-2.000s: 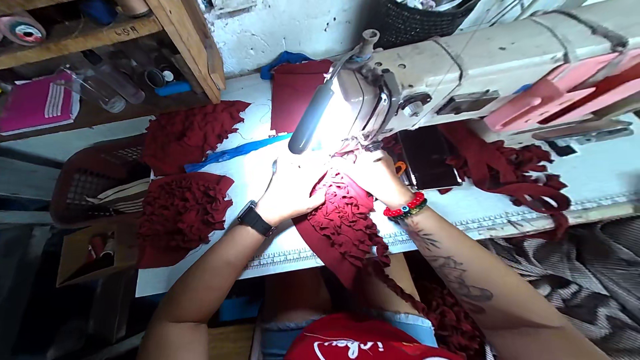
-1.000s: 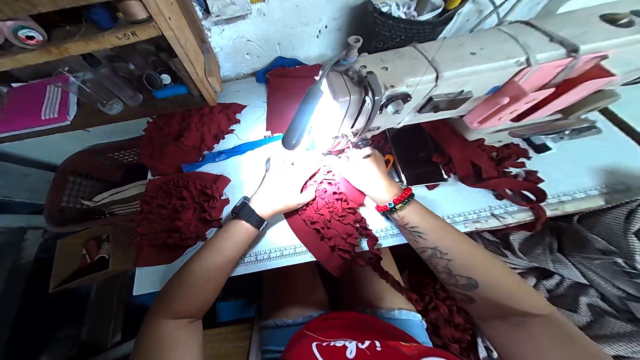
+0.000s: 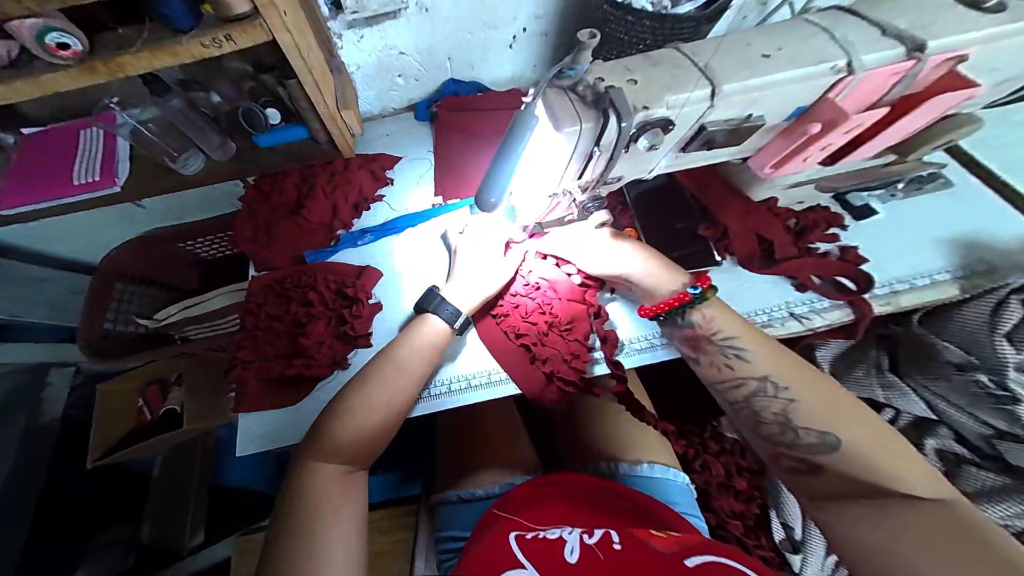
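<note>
A dark red fabric panel with ruffled strips (image 3: 544, 320) lies under the head of a sewing machine (image 3: 592, 136) and hangs over the table's front edge. My left hand (image 3: 484, 256), washed out by the lamp's glare, rests on the panel's left side near the needle area. My right hand (image 3: 592, 248) is on its upper right side, close below the machine head, with the fingers bent at the cloth. The glare hides the needle and the fingertips. A ruffled strip (image 3: 632, 396) trails from the panel down over my lap. A black lamp (image 3: 506, 156) hangs in front of the machine.
Two ruffled red pieces (image 3: 312, 208) lie at the left, beside a blue strip (image 3: 384, 230). A flat red piece (image 3: 476, 140) is behind. A dark phone-like slab (image 3: 670, 220) and red strips (image 3: 788, 240) lie at the right. A plastic basket (image 3: 104, 296) stands beyond the table's left side.
</note>
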